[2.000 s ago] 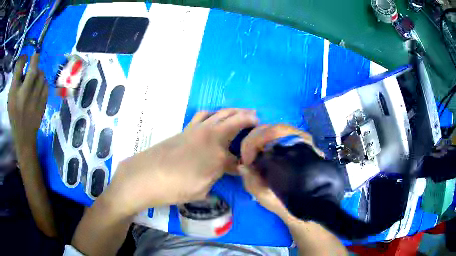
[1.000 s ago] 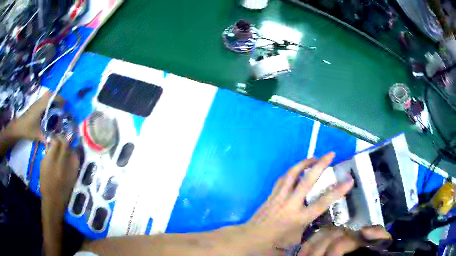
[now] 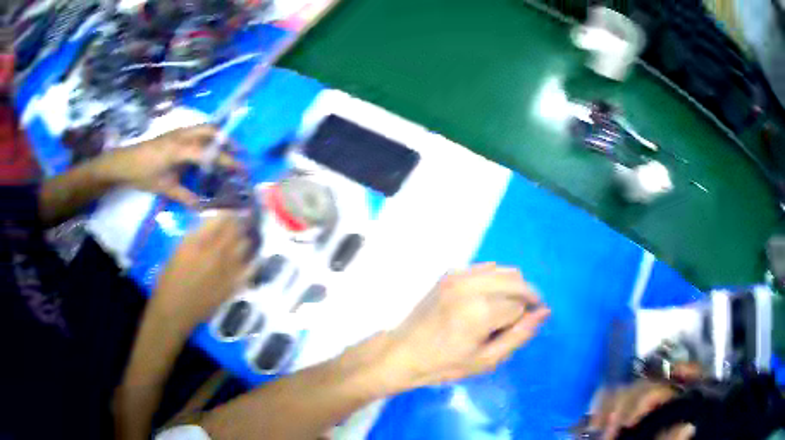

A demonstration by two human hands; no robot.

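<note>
My left hand (image 3: pixel 469 328) is over the blue part of the printed sheet, blurred, with its fingers curled toward the thumb. A dark gap shows between them; whether it holds anything small cannot be told. My right hand (image 3: pixel 635 406) is at the bottom right, partly cut off, around the black electric screwdriver (image 3: pixel 719 414), just below the screw feeder (image 3: pixel 670 331). The bit tip is hidden. A banded round part (image 3: pixel 307 206), pale with a red stripe, lies on the white printed area of the sheet, left of centre.
At left, another person's two hands hold a dark unit (image 3: pixel 219 185) with wires. A pile of tangled units (image 3: pixel 159 51) is at the upper left. The green belt (image 3: pixel 430 69) runs across the back, with a wired unit (image 3: pixel 600 129) and a white drum (image 3: pixel 613 43) on it.
The view has swung left. My left hand has moved from the feeder to over the sheet, and its spread fingers have curled. My right hand remains near the feeder.
</note>
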